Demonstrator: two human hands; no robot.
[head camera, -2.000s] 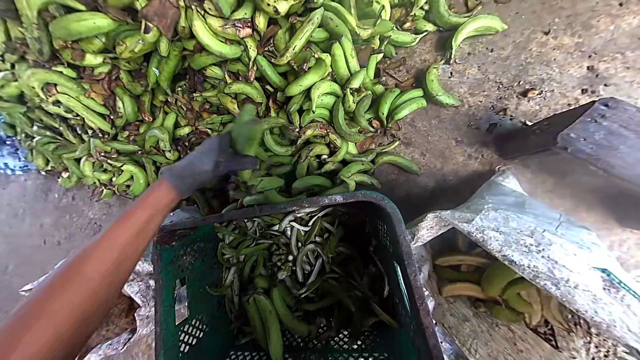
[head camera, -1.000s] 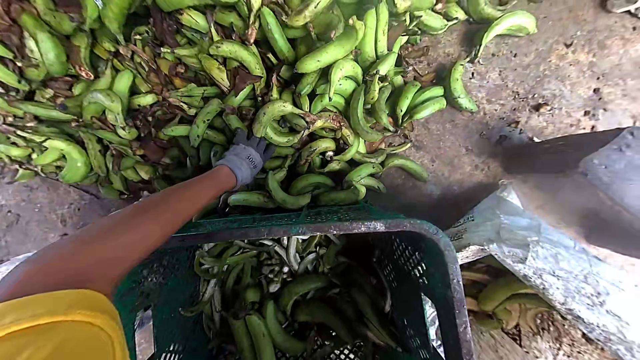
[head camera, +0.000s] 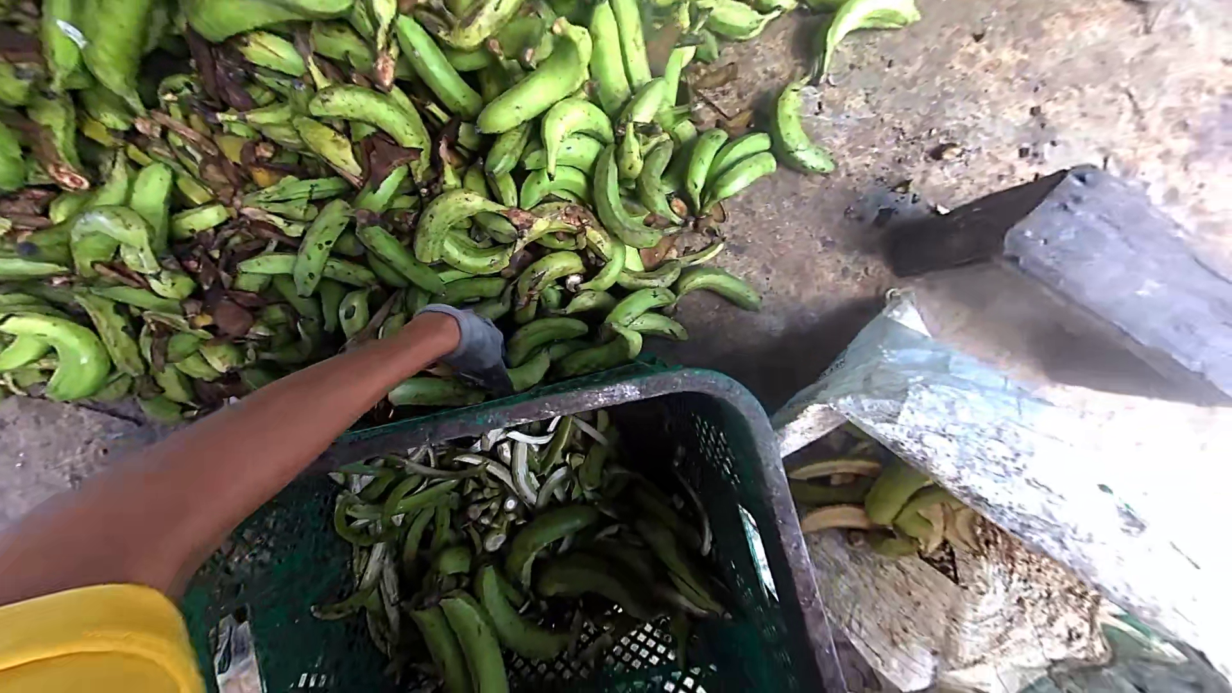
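Observation:
My left hand (head camera: 474, 348), in a grey work glove, reaches down among green bananas (head camera: 544, 337) at the near edge of a large pile, just beyond the crate's far rim. Its fingers point down and are mostly hidden, so whether it grips a banana cannot be told. Below it stands a green plastic crate (head camera: 707, 385) holding loose green bananas (head camera: 520, 616) and pale, thin peel-like strips (head camera: 520, 467). My right hand is out of view.
At the right, an open whitish sack (head camera: 1001, 452) holds green and pale banana pieces (head camera: 900, 496). A grey block-like object (head camera: 1107, 260) rests on the stained concrete floor (head camera: 924, 106) behind it. Dry brown leaf scraps lie through the pile.
My left hand was over the pile with a green banana two seconds ago; now it is lower, close beyond the crate's rim. The view has moved closer to the pile.

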